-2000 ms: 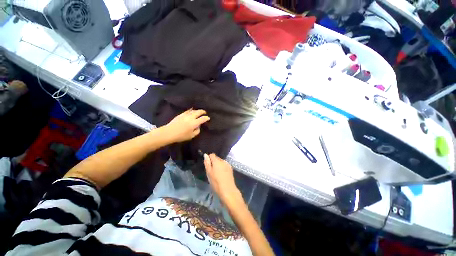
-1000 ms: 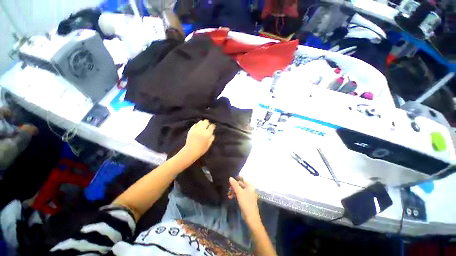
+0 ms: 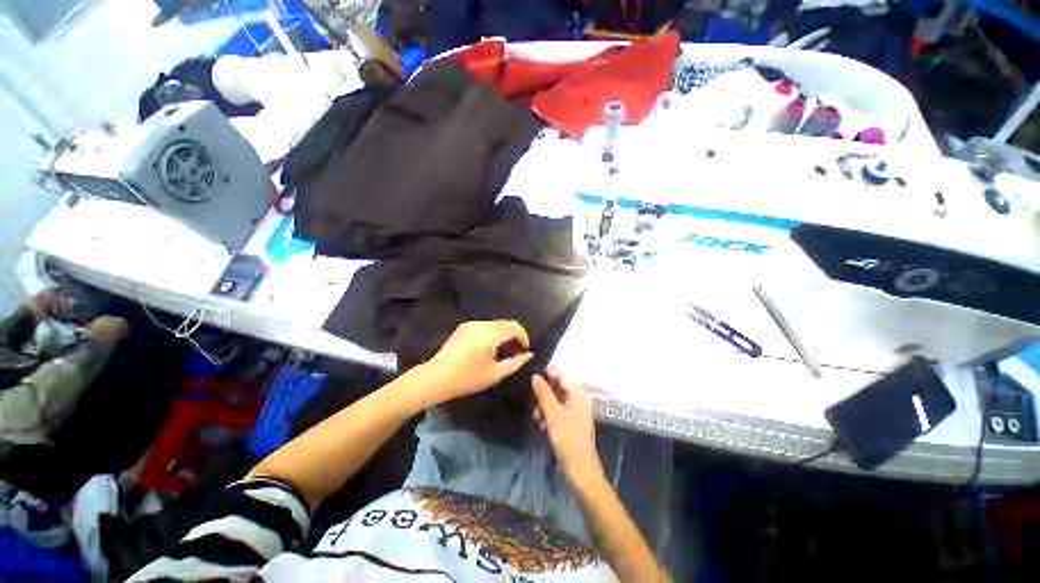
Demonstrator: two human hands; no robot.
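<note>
A dark brown garment piece (image 3: pixel 456 290) lies on the white table, its right end at the presser foot and needle (image 3: pixel 612 251) and its front part hanging over the table edge toward my lap. My left hand (image 3: pixel 485 355) is on its front part, fingers curled and thumb near the index finger, pinching cloth. My right hand (image 3: pixel 567 416) is just right of it at the cloth's front edge, fingertips together on the edge; the exact grip is small and partly hidden. A larger dark heap of garment pieces (image 3: pixel 411 159) lies behind.
Red fabric (image 3: pixel 616 85) lies behind the heap. The sewing machine (image 3: pixel 787 245) stands to the right. Thread snips (image 3: pixel 724 329), tweezers (image 3: pixel 787 330) and a smartphone (image 3: pixel 891 412) lie before it. A switch box (image 3: pixel 240 277) and neighbouring machine (image 3: pixel 200 171) are left; a person's hand is far left.
My left hand has moved from the middle of the cloth toward its front edge, close to my right hand. A light spot seen on the cloth before is no longer visible. The camera view has shifted.
</note>
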